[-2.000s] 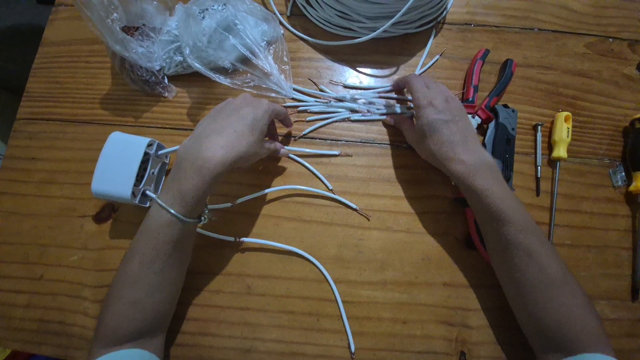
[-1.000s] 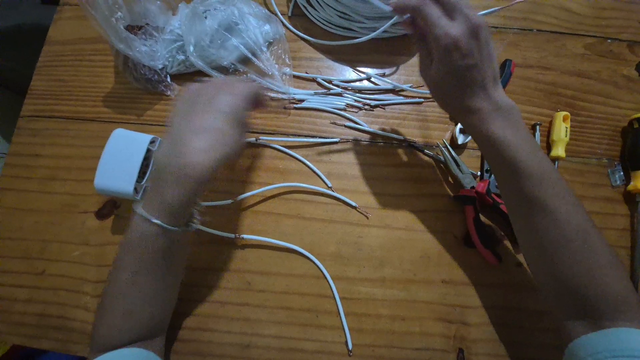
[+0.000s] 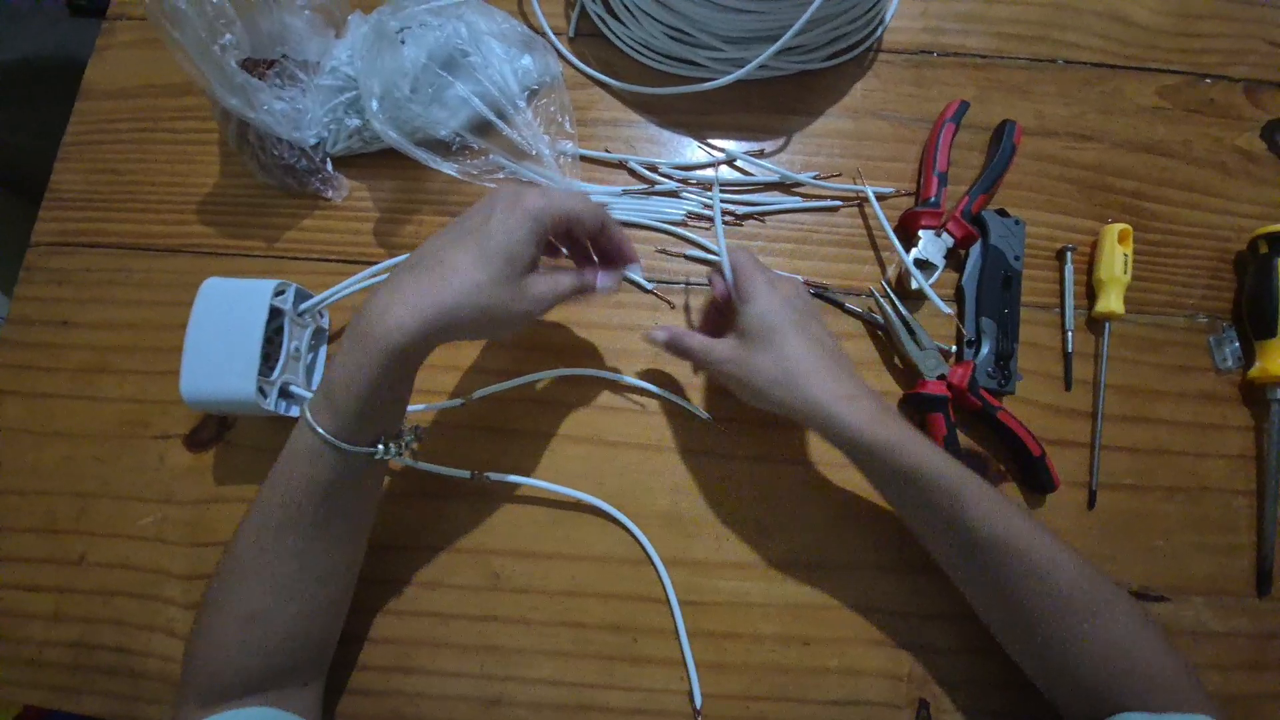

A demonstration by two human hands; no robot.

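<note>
My left hand (image 3: 520,260) pinches a white insulated wire (image 3: 650,288) whose bare copper end points right. In my right hand (image 3: 760,335) a short piece of white wire (image 3: 720,228) stands up between thumb and fingers. Beyond both hands lies a bundle of white wire pieces (image 3: 700,205) with stripped copper ends. To the left is a white plastic housing (image 3: 225,345) with wires coming out of its open side. Two of its wires curve across the table, the nearer one (image 3: 640,540) reaching toward the front edge.
A clear plastic bag (image 3: 450,80) and a cable coil (image 3: 740,40) lie at the back. On the right are combination pliers (image 3: 935,215), long-nose pliers (image 3: 940,370), a dark folding knife (image 3: 992,300), a small screwdriver (image 3: 1068,315), a yellow-handled screwdriver (image 3: 1110,290) and a larger screwdriver (image 3: 1265,340).
My right hand has come down from near the coil toward the middle and now holds a short wire piece. My left hand has moved right and grips a wire end. A short wire now lies by the pliers.
</note>
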